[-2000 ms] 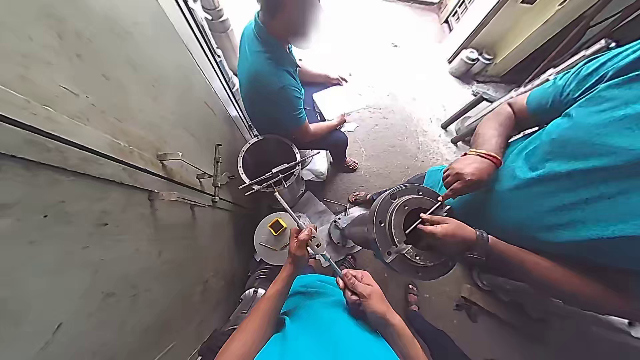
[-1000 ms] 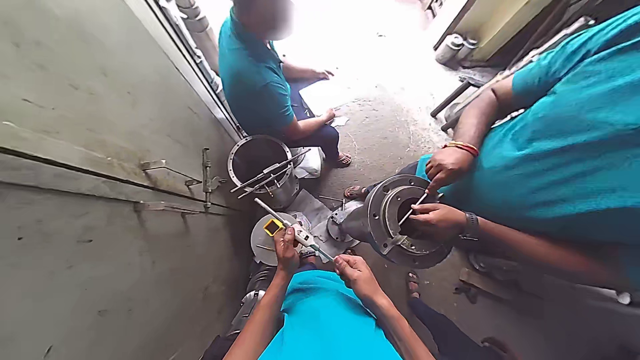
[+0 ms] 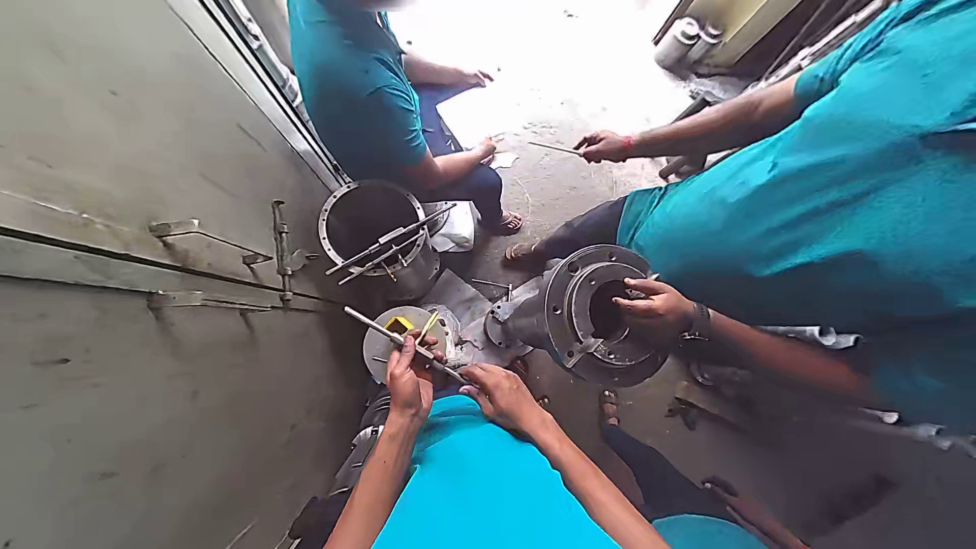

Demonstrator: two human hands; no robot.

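Note:
A long metal rod runs diagonally in front of my body. My left hand is closed around its middle, and a thin yellow strip stands up by those fingers. My right hand grips the rod's lower end. Just beyond my left hand, a yellow box-shaped object sits on a round metal plate. To the right is a flanged metal pipe fitting, with a co-worker's hand at its opening. That person's other hand holds a thin rod away from the fitting.
A flanged metal cylinder stands ahead on the left, with metal rods lying across its rim. A metal door with a bolt latch is on the left. Another person sits beyond the cylinder.
The co-worker on the right has moved one hand with a thin rod away from the flanged fitting. My right hand is nearer my left along the rod than two seconds ago.

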